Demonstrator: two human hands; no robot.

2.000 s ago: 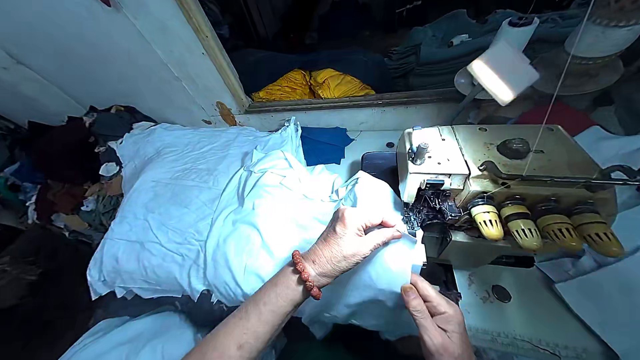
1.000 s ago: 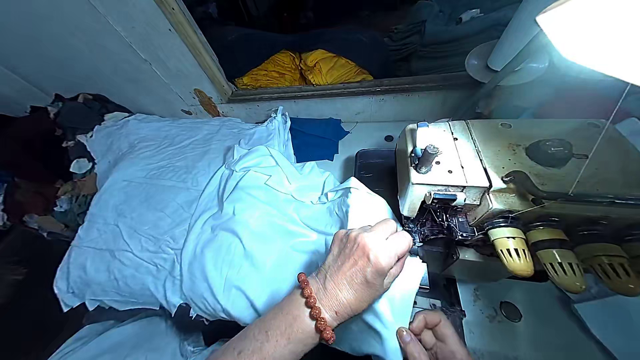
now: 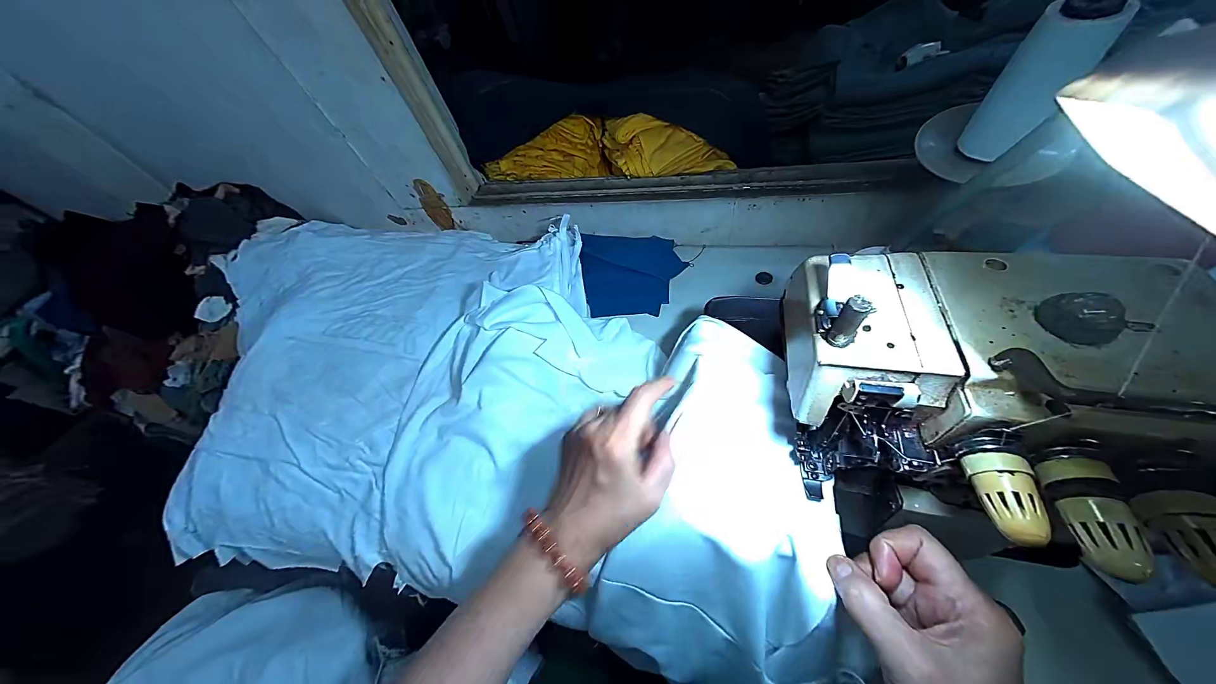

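Pale blue-white fabric (image 3: 513,437) lies spread left of an industrial overlock sewing machine (image 3: 874,332), its right edge reaching the presser foot (image 3: 812,475). My left hand (image 3: 613,465), with a brown beaded bracelet on the wrist, rests over the cloth beside a raised fold; whether its fingers grip the fold cannot be told. Near the front of the machine, my right hand (image 3: 917,589) pinches the fabric's right edge between thumb and curled forefinger. The lamp lights the cloth brightly between both hands.
Dark blue cloth scraps (image 3: 627,275) lie behind the fabric. A heap of mixed scraps (image 3: 133,323) is at the left. Yellow-capped tension knobs (image 3: 1007,494) project from the machine's front. A thread cone (image 3: 1045,85) and a bright lamp (image 3: 1154,123) stand at the upper right.
My left hand has moved left, away from the presser foot, onto the middle of the cloth. My right hand still holds the fabric's edge.
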